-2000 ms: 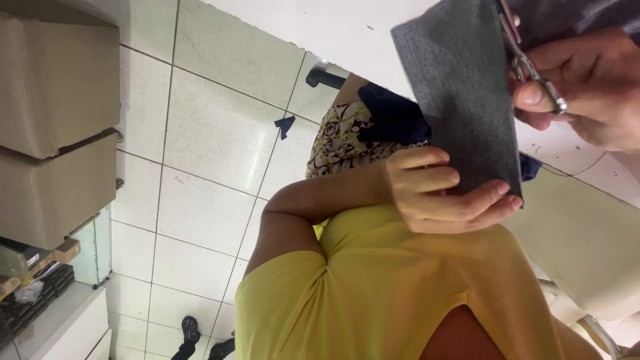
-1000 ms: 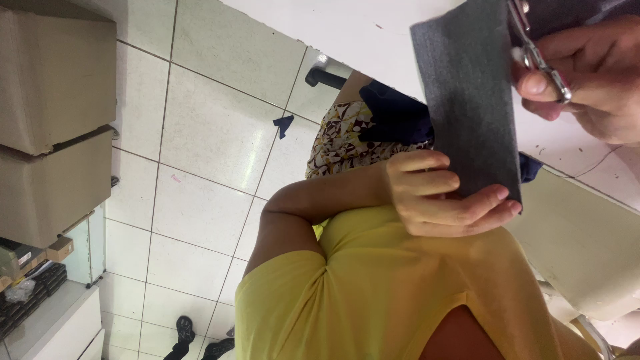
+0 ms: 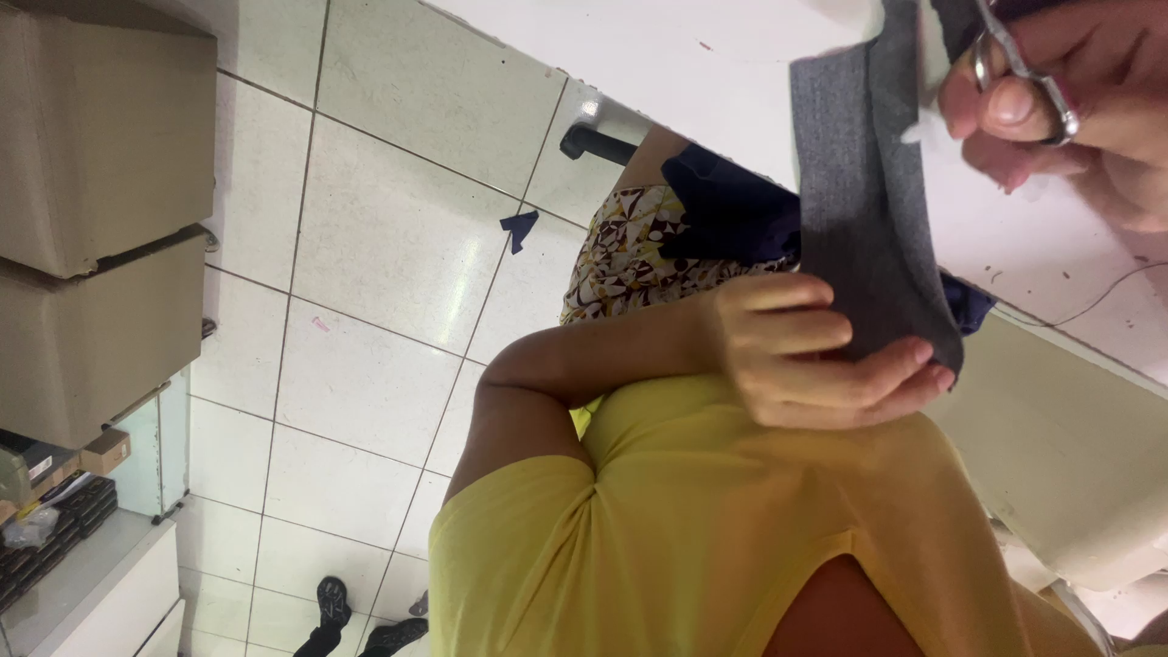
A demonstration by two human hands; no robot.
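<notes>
My left hand (image 3: 812, 360) is closed on the lower end of a strip of dark grey fabric (image 3: 835, 173), which hangs over the front edge of the white table (image 3: 693, 73). The strip is creased lengthwise and its lower end curls over my fingers. At the upper right, my right hand (image 3: 1086, 119) holds metal scissors (image 3: 1013, 57) by the finger loops, just right of the strip. The scissor blades run out of view at the top, so whether they touch the fabric cannot be told. Navy fabric (image 3: 730, 210) lies on my lap under the table edge.
Stacked beige bins (image 3: 109, 137) stand at the left, above a shelf with small boxes (image 3: 105, 452). A navy scrap (image 3: 519, 230) lies on the tiled floor (image 3: 392, 237). Another person's black shoe (image 3: 334, 600) shows at the bottom. Loose thread (image 3: 1063, 324) lies on the table at right.
The grey fabric was flat and wide; now it is creased and bent, with its lower end curled. My right hand and the scissors have moved slightly to the right. My left hand keeps its hold.
</notes>
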